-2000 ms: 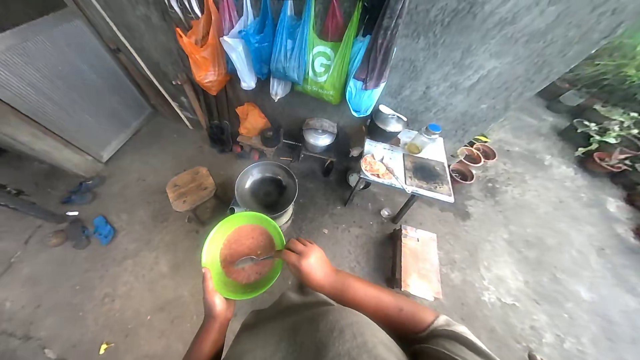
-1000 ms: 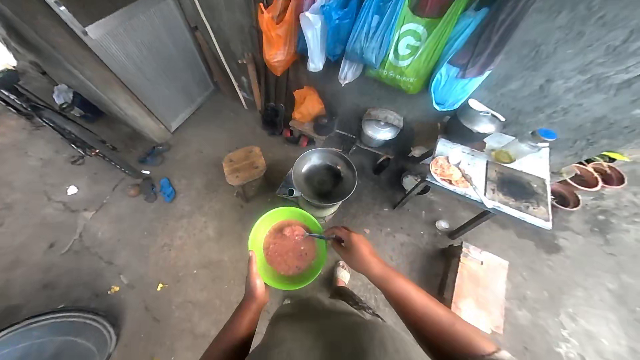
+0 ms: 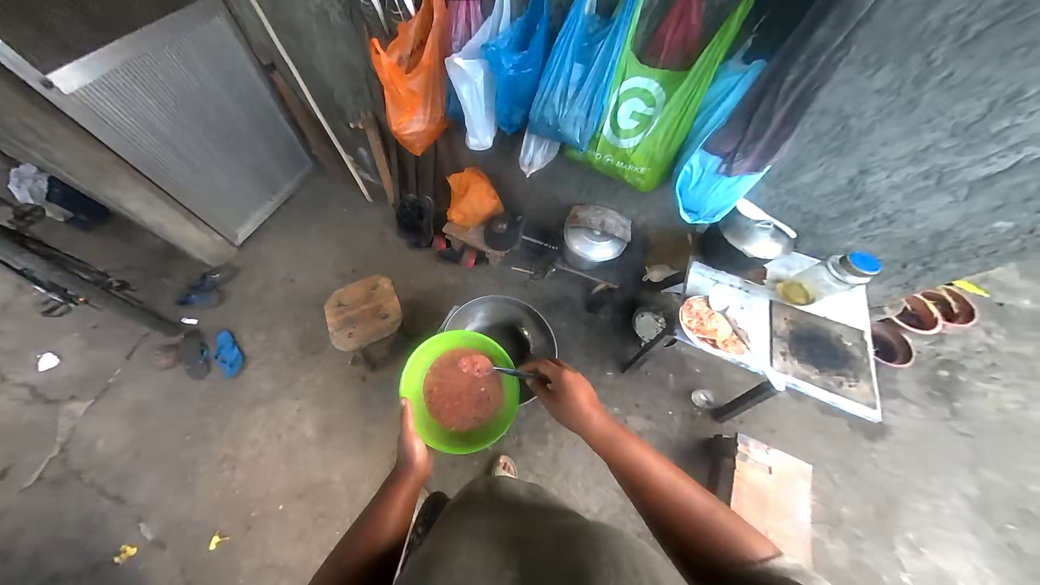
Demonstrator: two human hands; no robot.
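My left hand (image 3: 413, 443) grips the lower left rim of a green plastic bowl (image 3: 413, 370). A pinkish-brown mixture (image 3: 463, 402) fills much of the bowl's inside. The handle of a metal spoon (image 3: 513, 373) is held in my right hand (image 3: 566, 396), at the bowl's right side. A reddish lump (image 3: 475, 365) rests at the spoon's end, over the mixture. Beyond the bowl, and partly hidden by it, is a wide metal pan (image 3: 520, 313) with a dark, shiny inside. What the pan stands on is mostly hidden.
A wooden stool (image 3: 364, 313) stands left of the pan. Farther back is a lidded metal pot (image 3: 595, 244). To the right, a low table (image 3: 829, 400) bears a plate of food (image 3: 708, 325) and a blue-capped jar (image 3: 829, 279). Plastic bags (image 3: 561, 89) hang along the wall.
The green bowl has come over the near left edge of the pan, covering part of it. The spoon now has a lump at its end. The view has shifted.
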